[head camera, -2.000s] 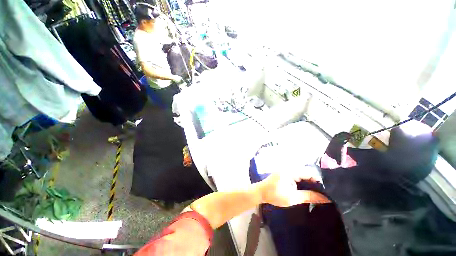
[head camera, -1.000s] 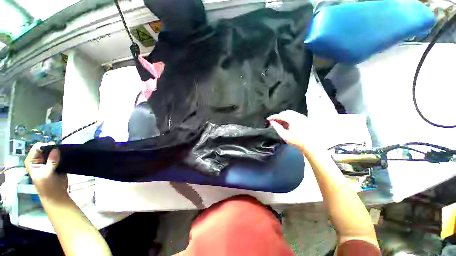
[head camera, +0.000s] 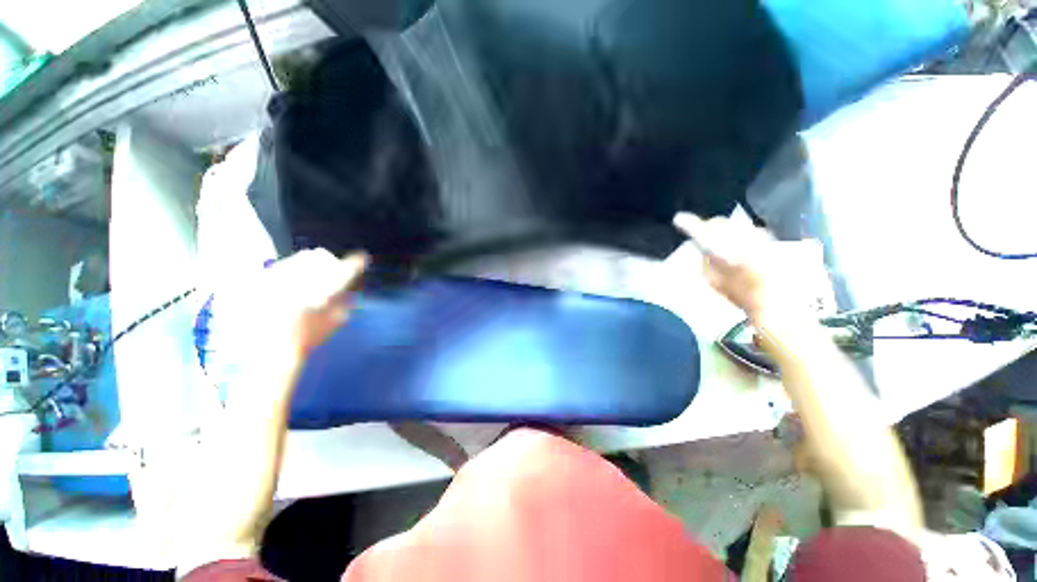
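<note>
The black garment (head camera: 569, 125) is spread and blurred behind the blue padded arm board (head camera: 500, 352), which lies bare across the near side of the table. My left hand (head camera: 324, 290) grips the garment's near edge at the left. My right hand (head camera: 722, 256) is at the garment's near edge at the right, its fingers on the black cloth. The steam iron (head camera: 756, 347) lies right of the board's rounded end, partly hidden by my right forearm.
The white pressing table (head camera: 898, 216) extends right, with a black hose (head camera: 961, 171) and cables on it. A light blue padded form (head camera: 864, 46) is at the back right. A cord hangs at the upper left. A blue unit with valves (head camera: 74, 375) stands at the far left.
The garment has come off the blue board and now lies behind it. My left hand has moved right, from the sleeve's end to the garment's edge. My right hand has moved slightly right.
</note>
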